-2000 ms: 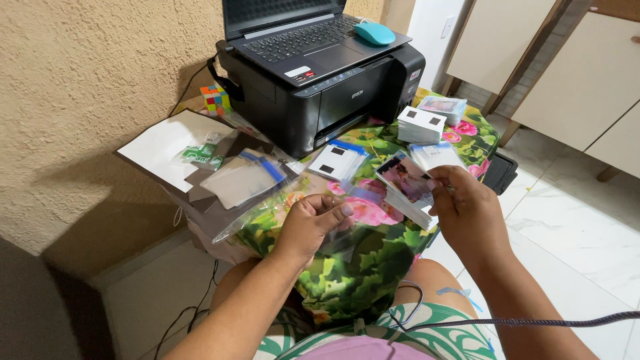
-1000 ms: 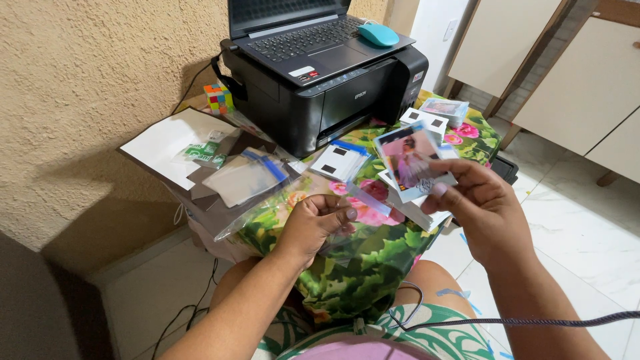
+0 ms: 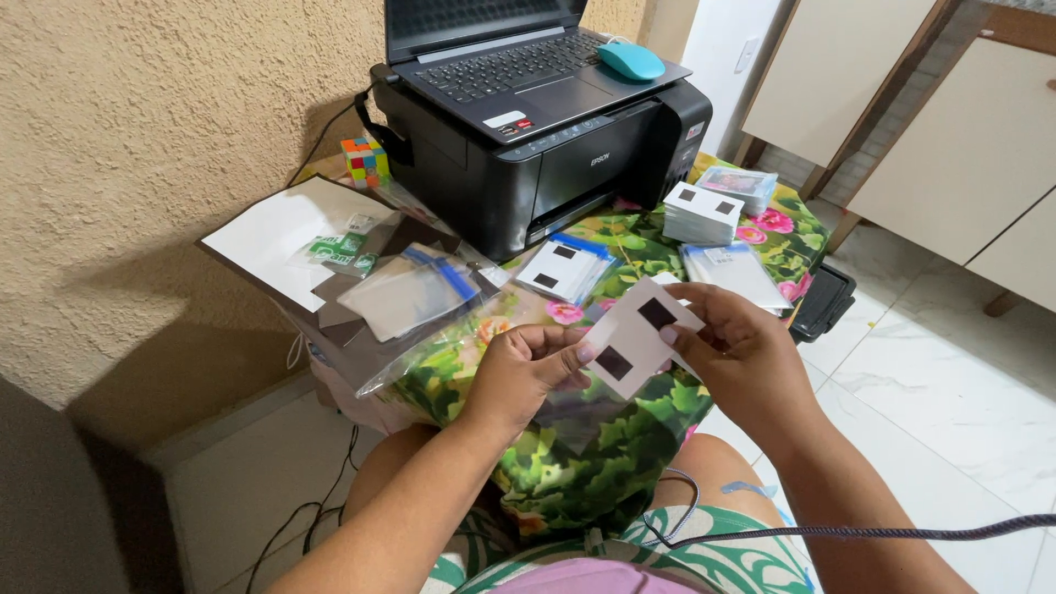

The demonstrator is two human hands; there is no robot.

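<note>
A white card with two dark magnet-like rectangles on its back is held over the table's near part. My right hand grips its right side, thumb near the upper dark rectangle. My left hand has thumb and fingers at the card's left corner; a clear plastic sleeve seems to be in or below these fingers, hard to make out. Just behind lie blue-edged sleeved cards. Farther right are a stack of white cards with dark rectangles, sleeved photo cards and a pile of clear sleeves.
A black Epson printer bears an open laptop and a turquoise mouse. On the left are clear bags with blue strips, white paper and a puzzle cube. A braided cable crosses my right forearm.
The photo card in my right hand has been turned over, its back with dark rectangles now showing. My right hand has brought it left to my left hand, which has barely moved.
</note>
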